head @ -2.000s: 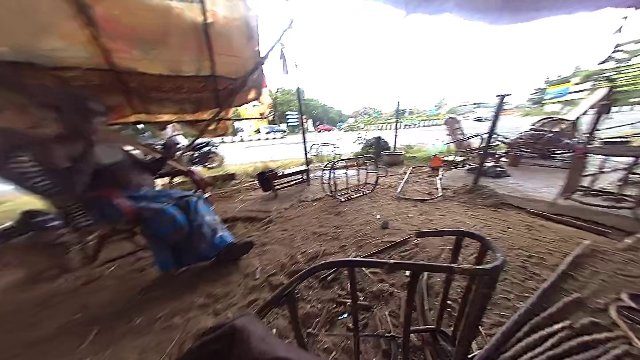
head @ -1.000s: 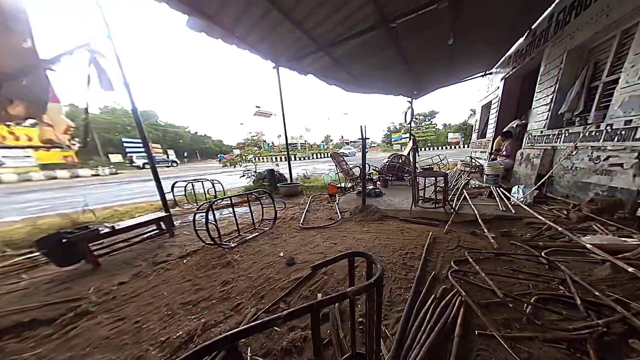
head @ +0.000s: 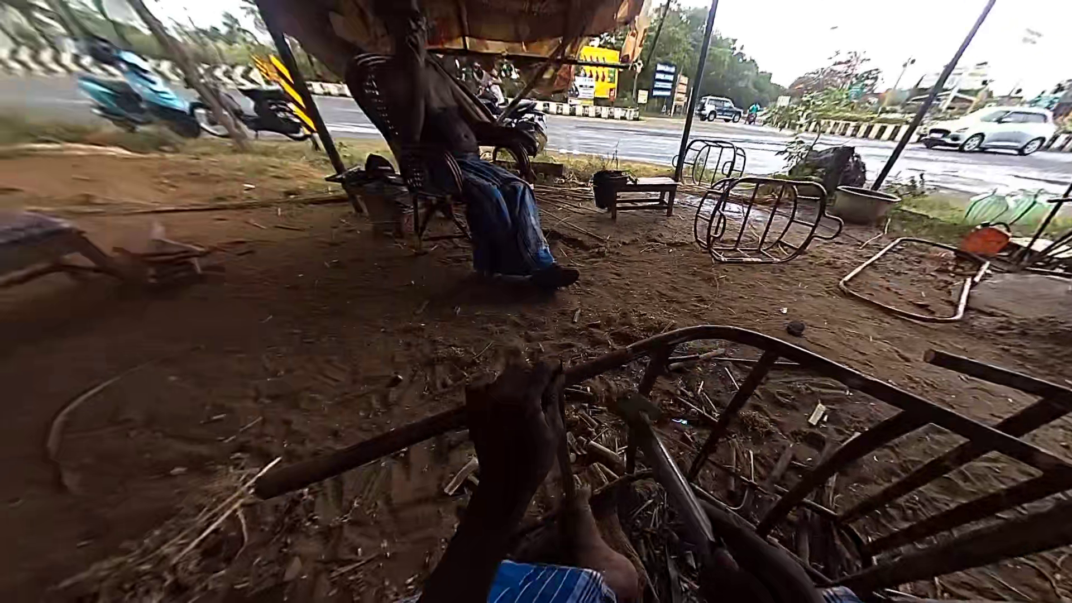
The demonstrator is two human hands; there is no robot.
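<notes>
A curved cane frame with several slats [head: 804, 362] spans the lower middle and right of the head view. My left hand [head: 515, 414] is closed around its top rail, left of the slats; the rail's end sticks out to the left. At the bottom, my right hand [head: 749, 565] is dark and partly cut off, closed on the handle of a hammer [head: 677, 481]. The hammer's head is up near the rail, just right of my left hand. Whether it touches the rail cannot be told. Below my left hand a bare foot [head: 599, 544] shows beside blue cloth.
Cane offcuts [head: 607, 456] litter the soil under the frame. A seated person [head: 502, 209] is ahead to the left. Beyond are a low bench [head: 645, 188], a rounded cane frame [head: 758, 222], a bent cane loop [head: 904, 316] and a basin [head: 865, 203]. Vehicles stand or pass along the road.
The view has swung far left since one second ago. Both my hands and the hammer now show; none was plain before. The curved cane frame lies at a different angle in view.
</notes>
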